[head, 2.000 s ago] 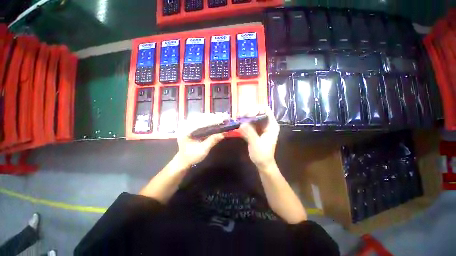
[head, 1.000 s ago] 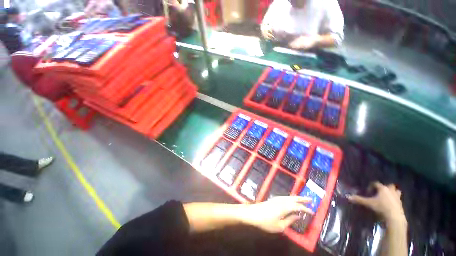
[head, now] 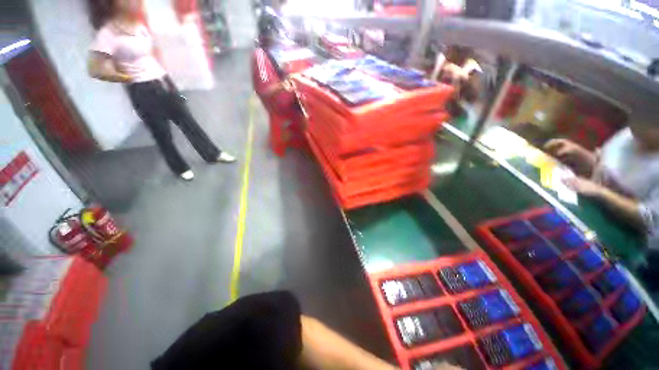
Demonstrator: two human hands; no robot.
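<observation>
The red phone tray [head: 468, 336] lies on the green bench at the lower right, cut off by the bottom edge. Its far-side pockets hold phones face up with blue film [head: 477, 274]. Its near-side pockets hold phones face down with pale labels [head: 412, 290]. My left forearm reaches in from the bottom. Only a sliver of my left hand [head: 446, 367] shows at the bottom edge over the tray, so its grip is hidden. My right hand is out of the picture.
A tall pile of red trays [head: 383, 144] with phones on top stands at the bench edge. A second phone tray [head: 571, 289] lies across the green surface [head: 394, 227]. A co-worker's hands [head: 578, 166] are opposite. A person [head: 137, 72] stands in the aisle. Fire extinguishers [head: 90, 230] are at left.
The view has swung left and up, so the aisle and a standing person show. My right hand and the black cover tray have left the picture. My left hand is now almost fully cut off.
</observation>
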